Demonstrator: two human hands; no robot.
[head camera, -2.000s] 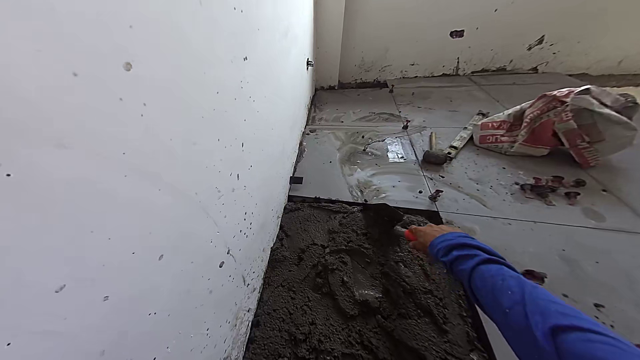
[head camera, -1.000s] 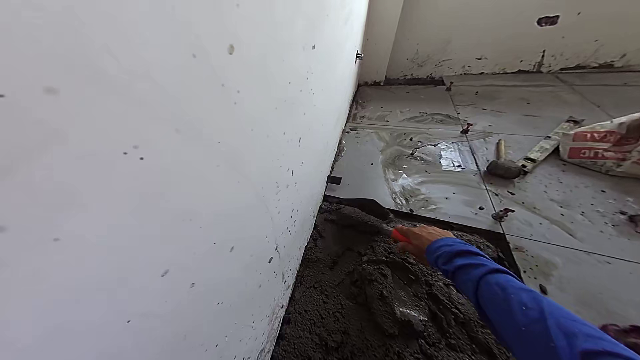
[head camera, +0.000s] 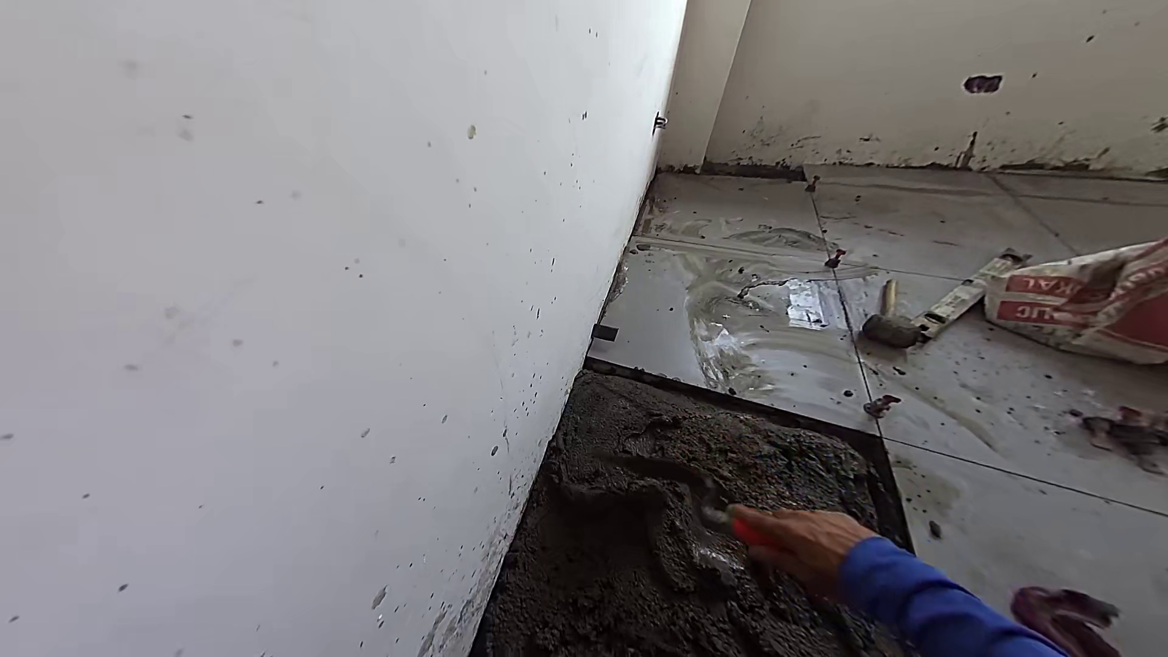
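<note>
My right hand (head camera: 803, 540), in a blue sleeve, is closed around the red handle of a trowel (head camera: 671, 470). The trowel's blade lies low against dark wet mortar (head camera: 602, 557) and is partly hidden by it. The mortar fills the floor between the white wall and the laid grey tiles (head camera: 639, 292), its surface smoother near the tile edge and lumpy nearer to me. My left hand is out of view.
A white wall (head camera: 319, 319) rises close on the left. On the tiles lie a mallet (head camera: 892, 330), a spirit level (head camera: 967, 294), a red and white sack (head camera: 1086, 301) and tile leveling clips (head camera: 881, 406). Dark debris (head camera: 1127, 433) lies at the right.
My right hand has drawn the trowel back from the tile edge, nearer to me. Mortar beside that edge now looks flatter. The view has shifted.
</note>
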